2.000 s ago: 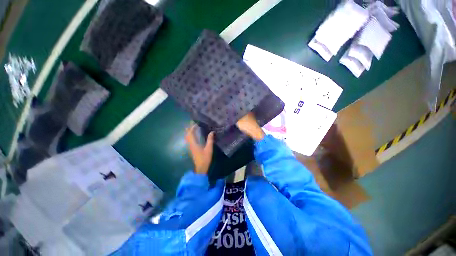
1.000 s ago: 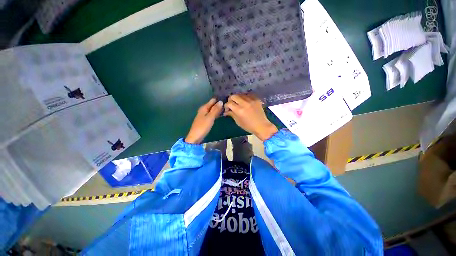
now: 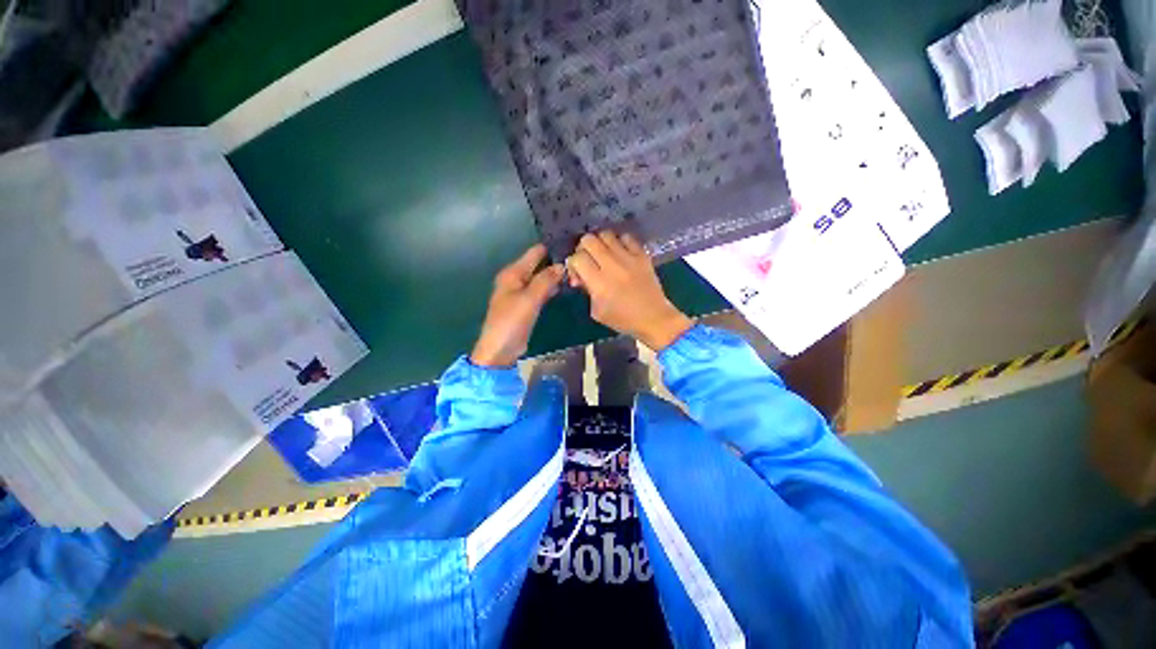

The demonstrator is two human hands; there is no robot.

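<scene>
A dark grey bubble bag [image 3: 634, 114] with a dotted texture lies flat on the green work surface in front of me, its top cut off by the frame edge. My left hand [image 3: 517, 304] pinches the bag's near left corner between thumb and fingers. My right hand [image 3: 621, 287] is beside it, fingers on the bag's near edge, fingertips close to my left hand's. Whether anything is inside the bag cannot be seen. White flat box blanks [image 3: 862, 165] with "B5"-like print lie partly under the bag's right side.
White open colour boxes [image 3: 190, 273] stand at left. White folded pieces [image 3: 1014, 64] lie at upper right. More dark bags [image 3: 140, 57] are beyond a pale rail [image 3: 342, 70]. A blue bin [image 3: 361, 437] and a brown carton [image 3: 875, 368] are below the bench edge.
The bag, raised and tilted two seconds ago, now lies flat. Both hands have come together at its near left corner. Since one second ago they have hardly moved.
</scene>
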